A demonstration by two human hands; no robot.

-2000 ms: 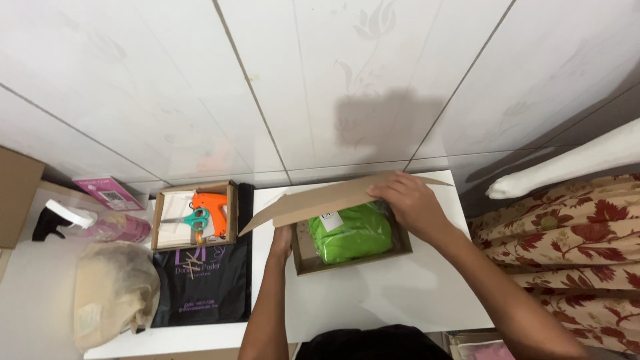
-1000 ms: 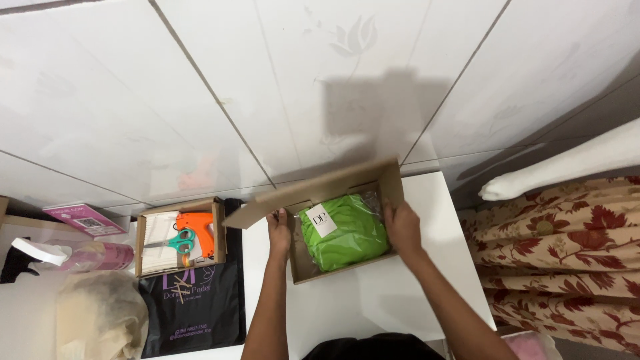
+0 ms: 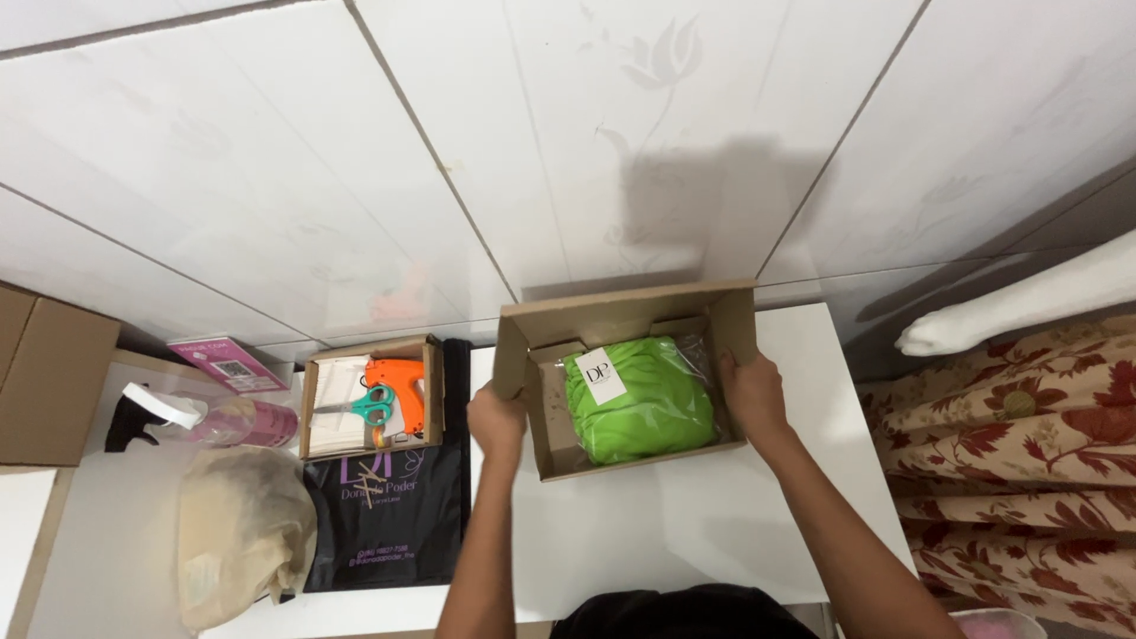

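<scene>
An open cardboard box [image 3: 621, 309] lies on the white table, its lid raised at the back with folded side flaps. Inside it sits a bright green garment [image 3: 652, 417] in clear plastic, with a white printed tag [image 3: 601, 376] on its upper left. My left hand [image 3: 499, 422] grips the box's left side by the lid's side flap. At the right side, my right hand [image 3: 754, 395] holds the lid flap and box edge, with the thumb toward the inside.
Left of the box, a small cardboard box [image 3: 308, 417] holds teal-handled scissors [image 3: 373, 405], an orange tagging gun [image 3: 406, 390] and white tags. Nearby are a black printed bag [image 3: 390, 532], a spray bottle [image 3: 240, 421], a beige bag [image 3: 240, 532] and a pink card [image 3: 226, 362]. A tiled wall stands behind; floral fabric [image 3: 1021, 444] hangs right.
The lid, partly over the box two seconds ago, now stands upright at the back with its side flaps folded forward. My right hand has moved from the lid's top edge down to the box's right side.
</scene>
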